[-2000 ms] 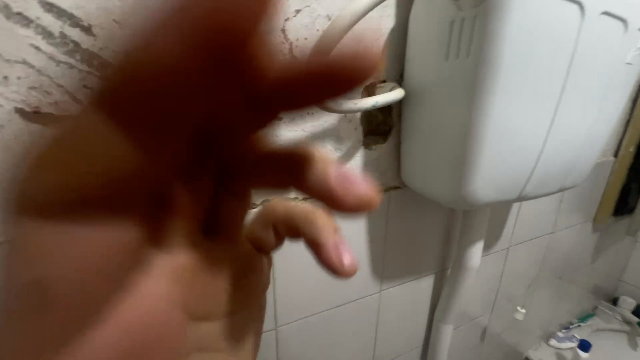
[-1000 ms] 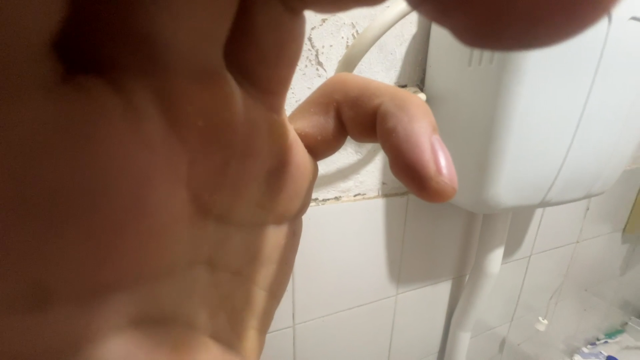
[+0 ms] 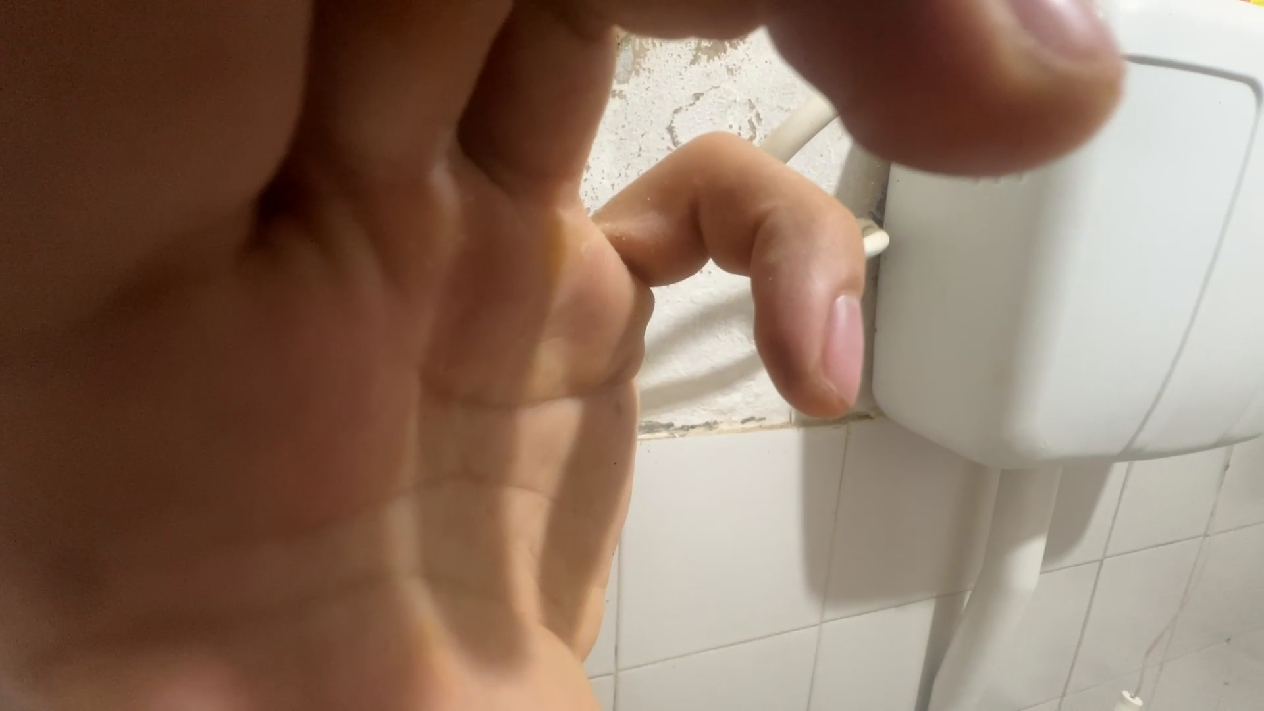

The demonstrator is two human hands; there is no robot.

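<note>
My left hand [image 3: 434,365], palm toward the camera, fills the left half and the top of the view, very close. Its little finger is bent, with the tip pointing down in front of the wall. Another fingertip, blurred, crosses the top right in front of a white plastic toilet cistern [image 3: 1066,316]. The fingers are apart, and nothing shows between them; some are cut off by the top edge. The hand overlaps the cistern in the view, but no contact with it is seen. My right hand is not in view.
A white pipe [image 3: 1002,592] runs down from the cistern in front of white wall tiles [image 3: 721,533]. Above the tiles is rough, flaking plaster [image 3: 681,336]. A pale hose [image 3: 800,128] passes behind the fingers. A thin cord with a white end [image 3: 1131,699] hangs low at the right.
My left hand has come closer to the camera since the earliest frame and covers more of the left side. The small items at the lower right are out of view, as the view has shifted.
</note>
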